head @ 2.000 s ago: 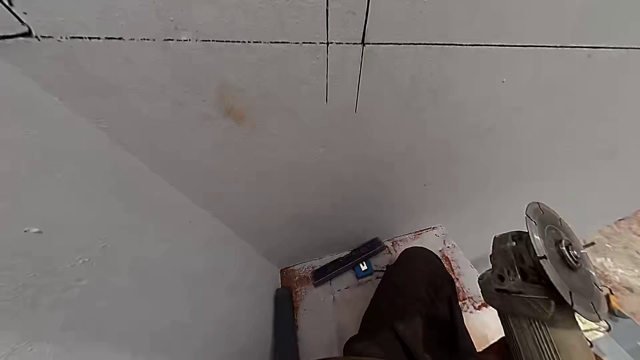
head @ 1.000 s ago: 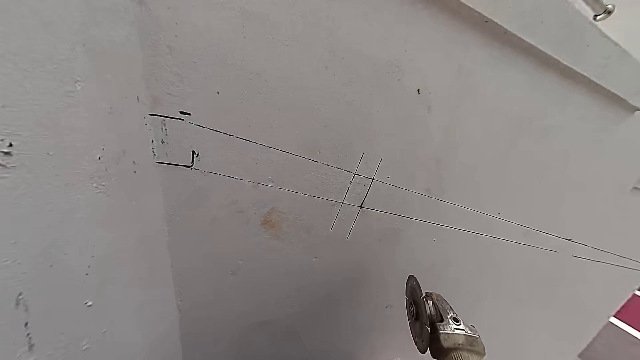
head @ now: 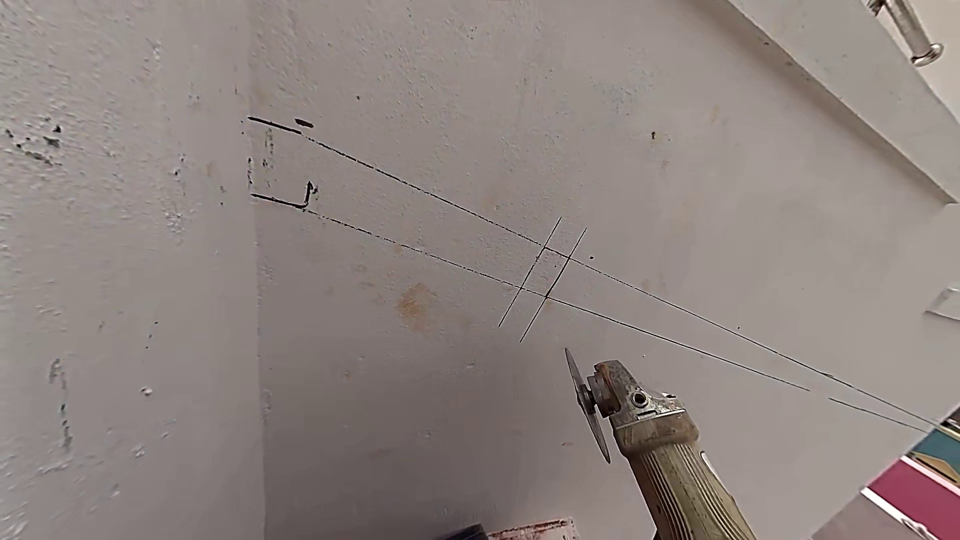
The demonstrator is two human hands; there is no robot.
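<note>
An angle grinder [head: 667, 442] rises from the bottom edge, right of centre, its thin cutting disc [head: 587, 405] seen nearly edge-on at the left of the gear head. The disc stands below two short crossing strokes on the grey plastered wall [head: 450, 375]; whether it touches the wall cannot be told. Two long dark marked lines slope down across the wall from left to right, and the strokes cross both. Neither my left hand nor my right hand shows; whatever holds the grinder is below the view.
A wall corner runs down the left side. A ledge [head: 840, 82] crosses the upper right, with a metal fitting [head: 911, 34] beyond it. At the bottom is a reddish-stained board edge [head: 532, 529] beside a dark object [head: 466, 533]. A magenta panel [head: 915, 495] lies lower right.
The view has swung from the leg and stained board up to the marked wall. The grinder has come nearer the crossing strokes since one second ago, and its disc now appears nearly edge-on.
</note>
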